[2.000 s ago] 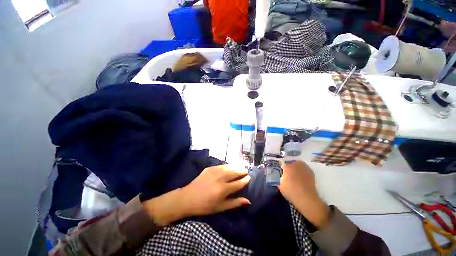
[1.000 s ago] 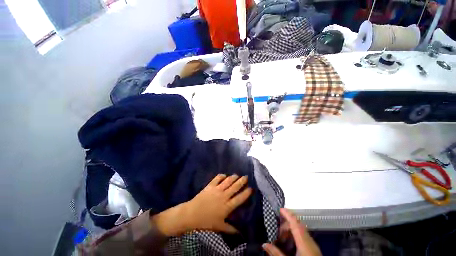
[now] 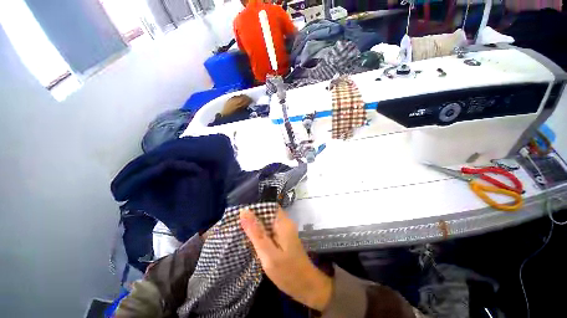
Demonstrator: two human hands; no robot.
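The navy fabric panel (image 3: 180, 180) lies bunched on the left of the table, with one end near the sewing machine's needle area (image 3: 297, 152). The checked fabric (image 3: 227, 261) is folded up in front of me, over part of the navy cloth. My right hand (image 3: 280, 254) holds the checked fabric near its upper edge, in front of and below the presser foot; the exact grip is partly hidden. My left sleeve shows at the lower left, but my left hand is hidden behind the checked fabric.
The scissors (image 3: 494, 186) lie on the machine table, right of the work. A plaid pin cloth (image 3: 348, 110) hangs over the machine head. A person in orange (image 3: 262, 40) is behind, near blue bins (image 3: 225, 69) and cloth piles. A measuring strip (image 3: 391, 235) runs along the table's front edge.
The view has swung right. The checked fabric is turned up over the navy cloth. My right hand has moved onto it, and my left hand has gone out of sight.
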